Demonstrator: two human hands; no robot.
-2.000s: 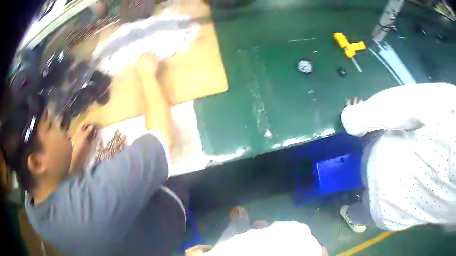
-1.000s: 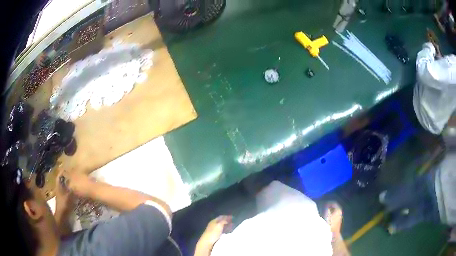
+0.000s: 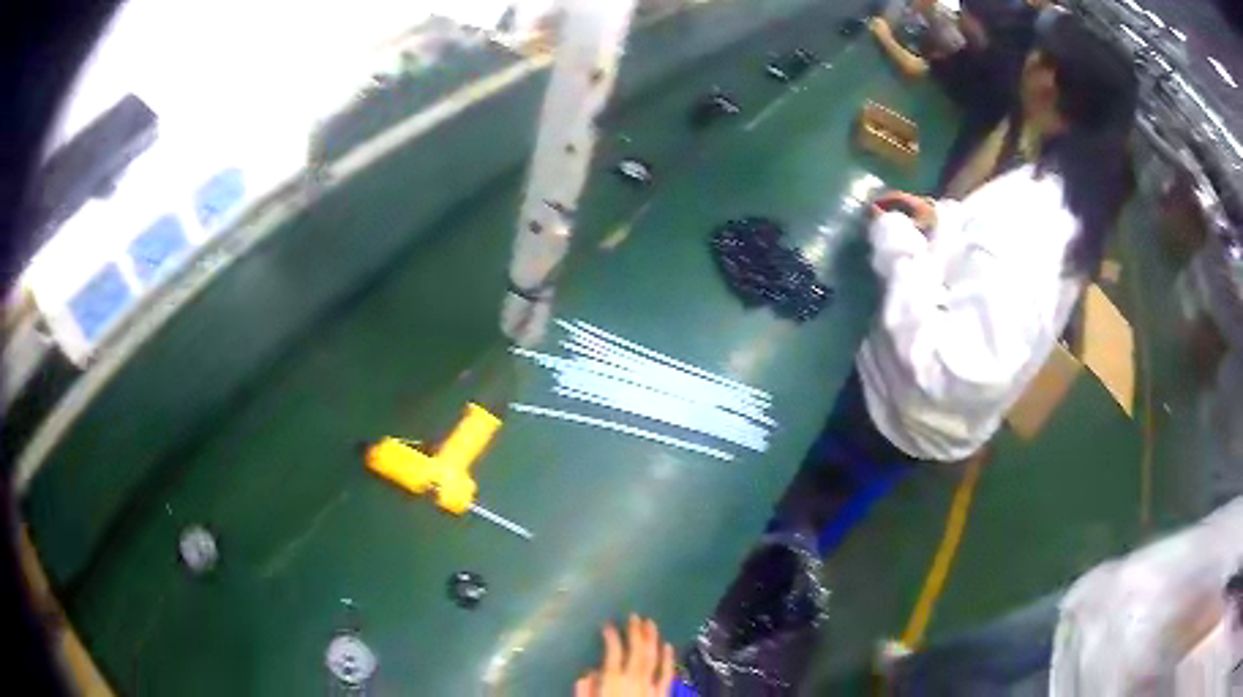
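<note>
My right hand (image 3: 627, 665) is cut off by the bottom edge, at the bench's front edge, with its fingers apart and nothing seen in it. My left hand is out of the picture. A yellow glue gun (image 3: 443, 466) lies on the green bench with a pale glue stick out of its back. A small dark disc (image 3: 466, 587) lies below it. A pale-faced round housing (image 3: 350, 658) lies at the bottom left, with a similar round unit (image 3: 198, 549) farther left.
Pale glue sticks (image 3: 654, 388) lie beside a metal post (image 3: 552, 204). Behind them is a dark pile (image 3: 770, 268). A person in white (image 3: 968, 300) sits at the right side, with a small carton (image 3: 889, 130) beyond. A black bag (image 3: 766, 606) is below the bench edge.
The view has swung right along the bench, so the glue gun and sticks appear farther left and lower. The left-hand co-worker and tan board piles have left view. My left hand has left the picture.
</note>
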